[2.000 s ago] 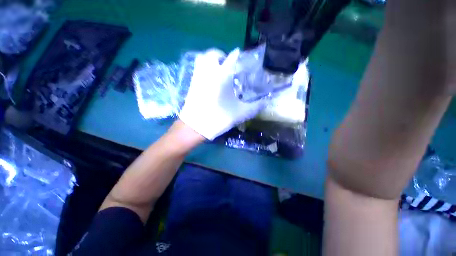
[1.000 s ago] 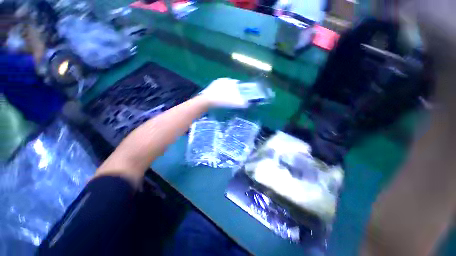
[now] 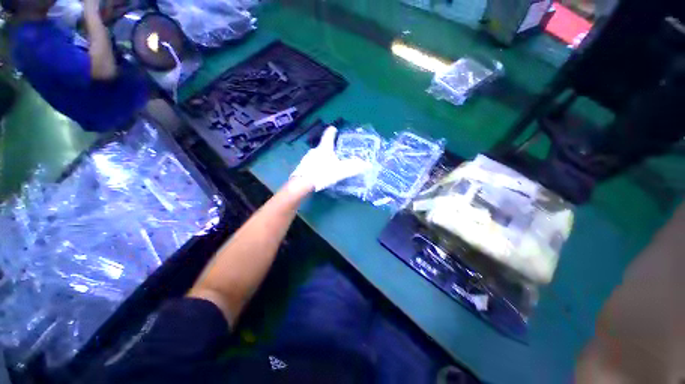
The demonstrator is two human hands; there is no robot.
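My left hand point(image 3: 321, 166), in a white glove, is over the left edge of the bagged clear cases point(image 3: 405, 161), with thumb and fingers apart; whether it grips a case cannot be told. My right hand is out of view; only a blurred bare forearm point(image 3: 638, 307) shows at the right edge. The film-wrapped cream fixture point(image 3: 503, 217) sits on the black base plate point(image 3: 451, 281), right of the cases. The dark press point(image 3: 601, 105) stands behind it. Another clear case point(image 3: 464, 79) lies farther back on the green bench.
A black parts tray point(image 3: 263, 101) with loose black parts lies at the left of the bench. A large black bin heaped with bagged clear cases point(image 3: 98, 240) is at lower left. Another person's blue sleeve and arm point(image 3: 75, 71) are at upper left, beside a round dark object.
My left hand has come back from the far side of the bench to the bagged cases. A clear case now lies at the back. The view has shifted, showing more of the left side.
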